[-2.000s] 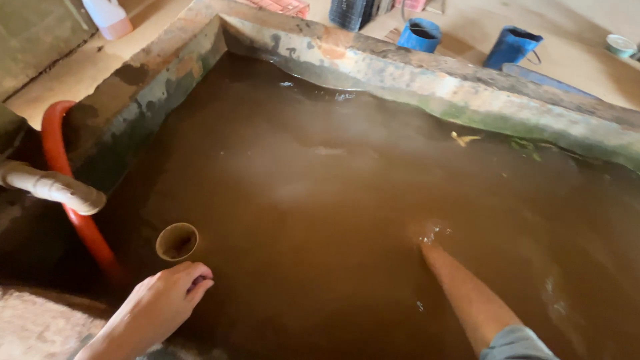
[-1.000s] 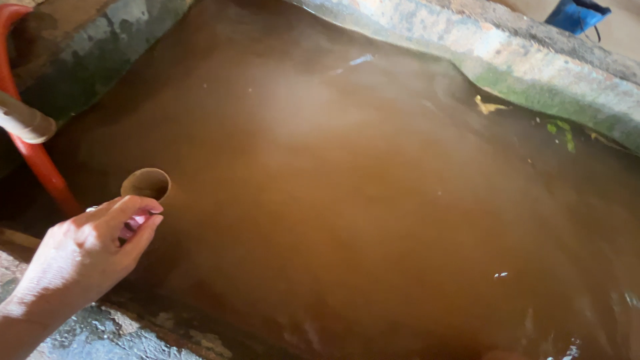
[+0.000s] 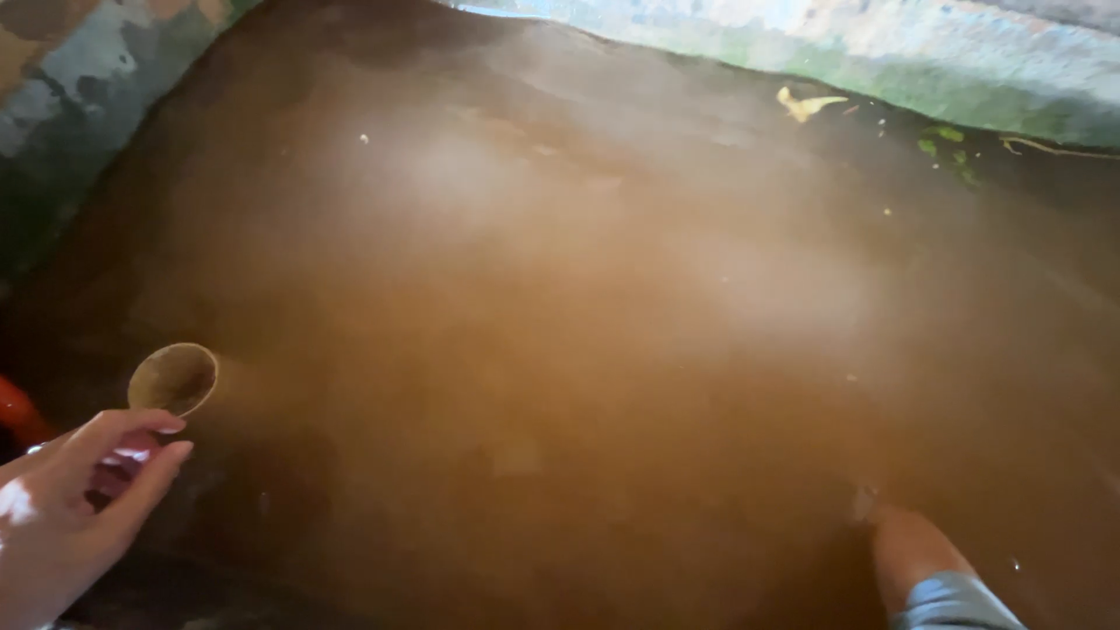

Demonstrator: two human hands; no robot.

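Note:
Murky brown water (image 3: 525,289) fills a concrete basin. At the lower left my left hand (image 3: 105,490) is beside a round-mouthed pipe or cup (image 3: 175,378) that stands at the water's surface. Its fingertips are at the near rim, thumb and forefinger apart, and whether they touch the rim is unclear. On the lower right, my right forearm, in a light blue-grey sleeve (image 3: 954,604), goes down into the water. The right hand itself is hidden under the cloudy surface.
The basin's far wall (image 3: 875,52) and left wall (image 3: 79,96) bound the water. A yellowish leaf (image 3: 807,103) and green leaves (image 3: 949,144) float near the far wall. Part of a red-orange hose (image 3: 19,411) shows at the left edge.
The right forearm, out of view a second ago, shows again at the lower right, dipped in the water. My left hand stays by the round rim. The view has shifted.

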